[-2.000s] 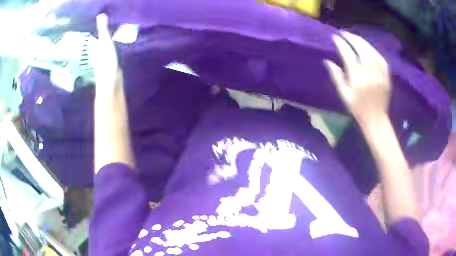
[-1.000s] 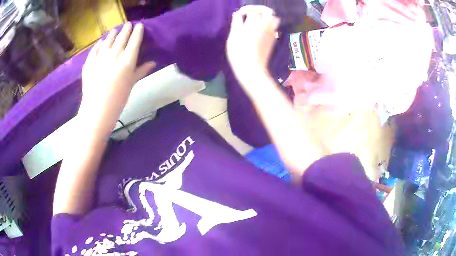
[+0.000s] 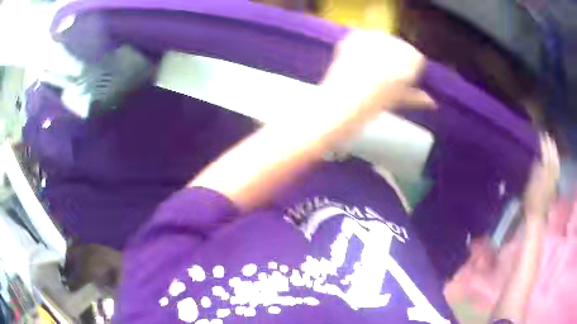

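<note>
The padded purple edge of the pressing table (image 3: 209, 28) curves across the top of the view to the right. My left hand (image 3: 379, 73) reaches across my body and lies at this edge, right of centre. It is overexposed, with the thumb pointing right; its fingers and any cloth under them cannot be made out. My right hand (image 3: 545, 166) is blurred at the far right, at the end of the padded edge; its grip cannot be told. Dark purple cloth (image 3: 158, 139) hangs below the table at the left, and more (image 3: 465, 171) hangs at the right.
A white table panel (image 3: 212, 77) runs below the padded edge, partly behind my left forearm. An off-white slotted housing (image 3: 111, 79) is at left. Pale pink pieces (image 3: 557, 259) lie at lower right. A yellow thing (image 3: 364, 14) is beyond the table.
The view has swung away from the pink heap, back over the table. My left arm now crosses towards the right. My right hand has moved from the purple cloth near centre to the far right.
</note>
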